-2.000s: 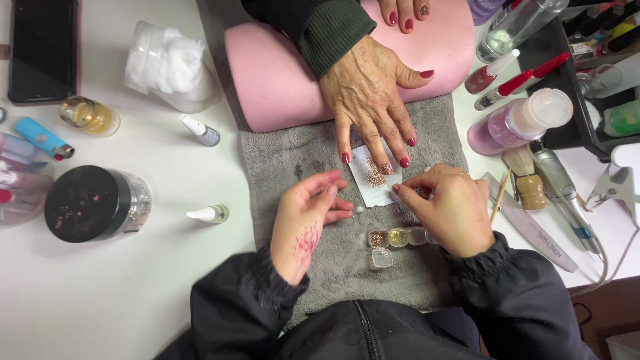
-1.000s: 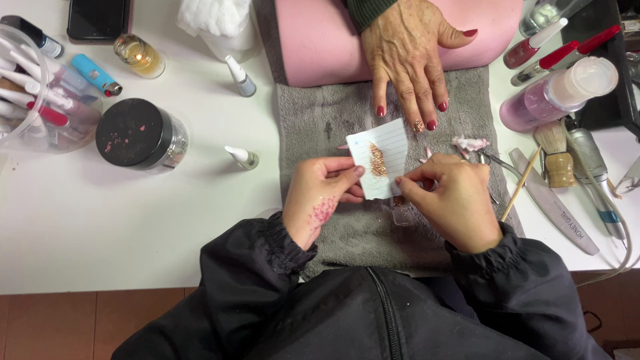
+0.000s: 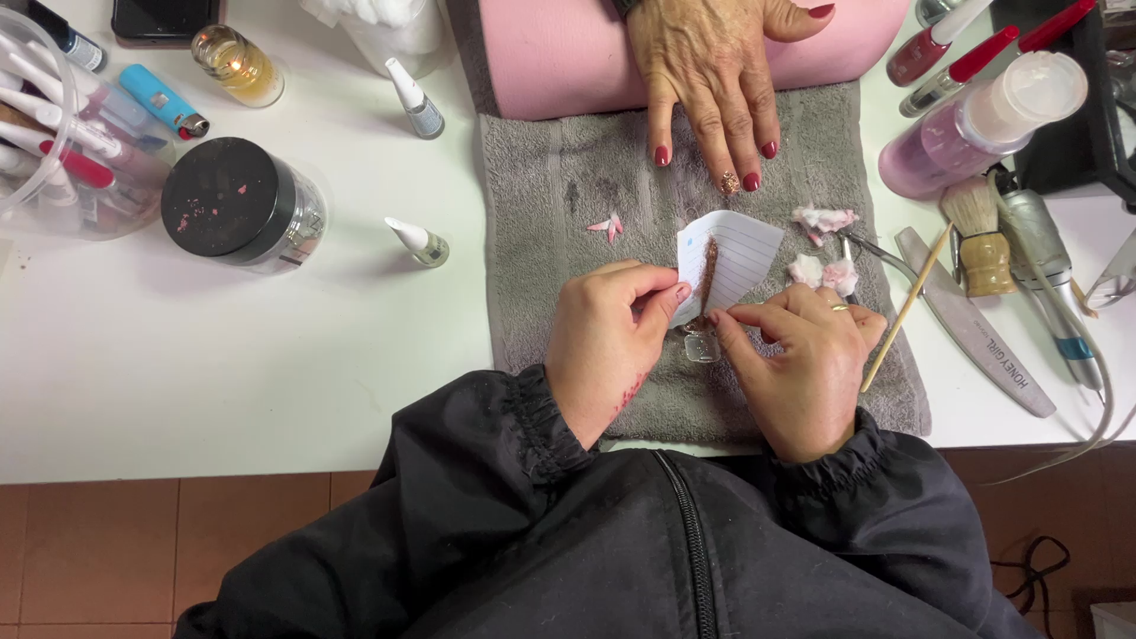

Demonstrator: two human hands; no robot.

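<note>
My left hand (image 3: 612,333) pinches the left edge of a small lined paper sheet (image 3: 745,253). My right hand (image 3: 794,355) pinches its lower right corner. The paper is bent into a trough, with copper-coloured glitter (image 3: 709,266) in a narrow line along the fold. Just below the paper's lower end, a small clear plastic pot (image 3: 702,347) stands on the grey towel (image 3: 550,293); its neighbours are mostly hidden. Beyond the paper rests another person's hand (image 3: 710,80), with red nails and one glittery nail, partly on a pink armrest (image 3: 568,62).
Used cotton (image 3: 824,222), a wooden stick (image 3: 905,311), a nail file (image 3: 976,328), a brush (image 3: 983,240) and a nail drill (image 3: 1043,248) lie at right. A pump bottle (image 3: 976,129) stands behind them. At left are a black-lidded jar (image 3: 231,200), small bottles (image 3: 417,241) and a lighter (image 3: 162,100).
The paper, lying on the towel two seconds ago, is now held up and folded. Its spread glitter has gathered into a line. The other person's hand has drawn back from the paper.
</note>
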